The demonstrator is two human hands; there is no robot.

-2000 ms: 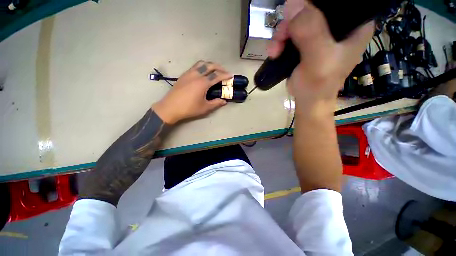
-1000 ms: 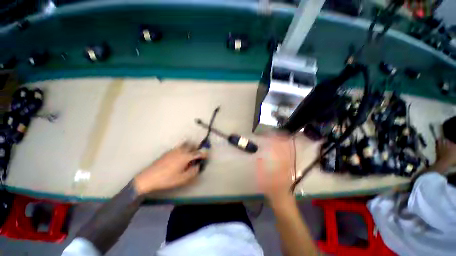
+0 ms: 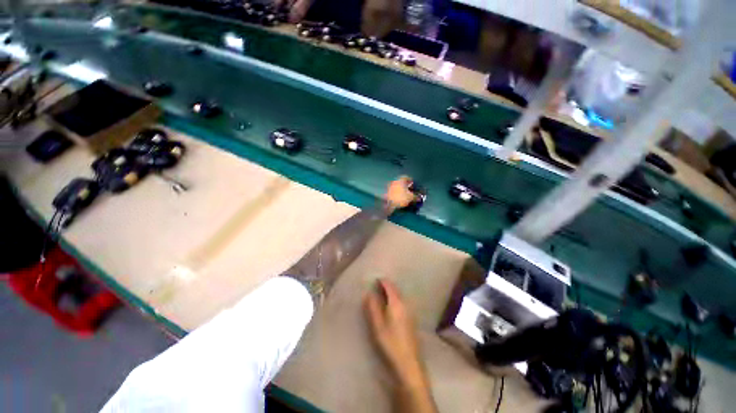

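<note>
My left hand (image 3: 399, 193) is stretched out over the green conveyor belt, small in view, with its fingers on a black twin-barrel unit (image 3: 416, 198). The fingers partly hide the unit. My right hand (image 3: 393, 323) is low over the cream bench top, empty, with its fingers apart. The black electric screwdriver (image 3: 524, 340) lies at the front of the screw feeder (image 3: 529, 278), against the pile of units (image 3: 621, 355).
The green belt (image 3: 323, 165) carries several spaced black units, one (image 3: 464, 191) just right of my left hand. A small group of units (image 3: 121, 168) and a dark-topped box (image 3: 101, 117) are at the bench's left end. A metal post (image 3: 613, 137) slants above the feeder. A red stool (image 3: 64, 294) is lower left.
The view has turned toward the belt. My left hand has moved from the bench out to the belt. The unit that lay between my hands is gone from the bench. The screwdriver has left my right hand.
</note>
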